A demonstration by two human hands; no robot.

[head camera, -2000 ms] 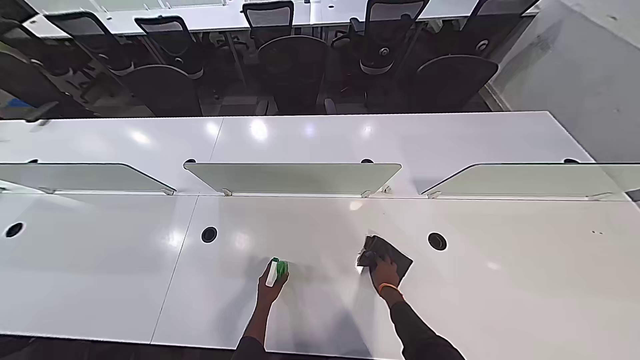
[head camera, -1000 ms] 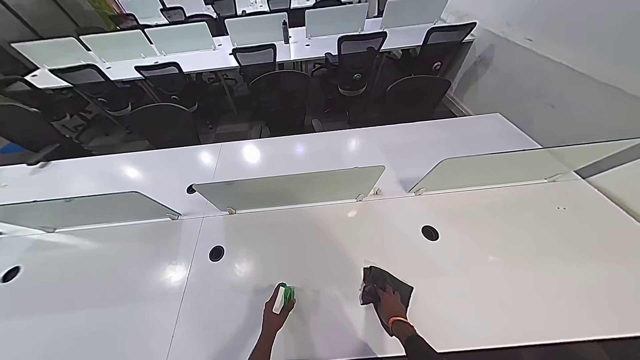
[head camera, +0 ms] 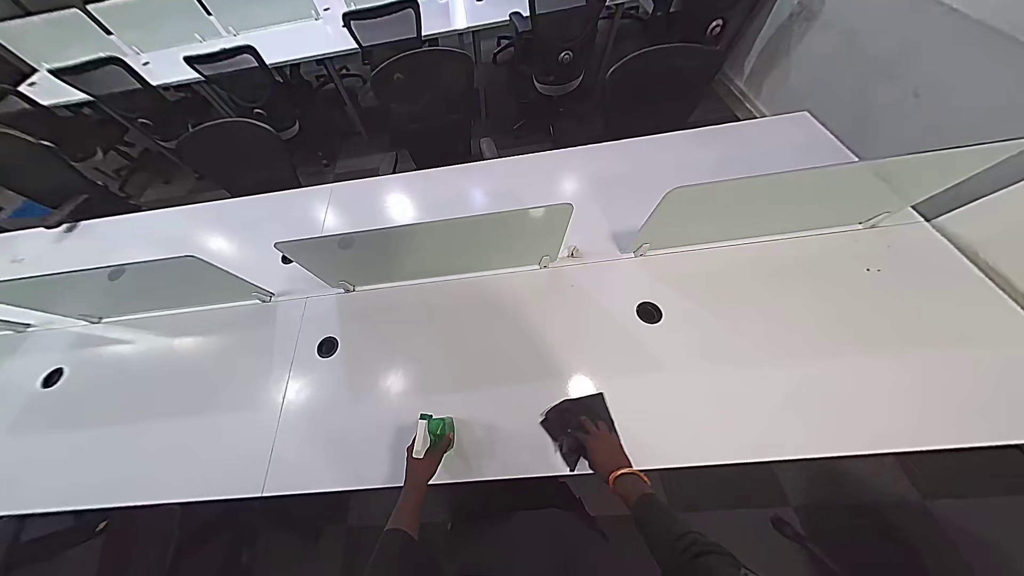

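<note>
My left hand (head camera: 426, 460) holds a green and white bottle (head camera: 438, 430), which looks like a spray bottle, over the white desk (head camera: 480, 352) near its front edge. To the right, my right hand (head camera: 602, 448), with an orange band at the wrist, presses on a dark cloth (head camera: 578, 416) that lies bunched on the desk close to the same edge. Some of the fingers are hidden in the cloth's folds. The two hands are apart, with bare desk surface between them.
Frosted glass dividers (head camera: 448, 244) stand along the middle of the desk. Round black cable grommets (head camera: 649, 313) are set in its top. Black mesh chairs (head camera: 424, 96) stand beyond the far edge, with another row of desks behind. A grey wall (head camera: 896, 72) is at the right.
Compared with the earlier frames, the cloth and my right hand are closer to the desk's front edge. The bottle remains in my left hand. The view has tilted and shifted.
</note>
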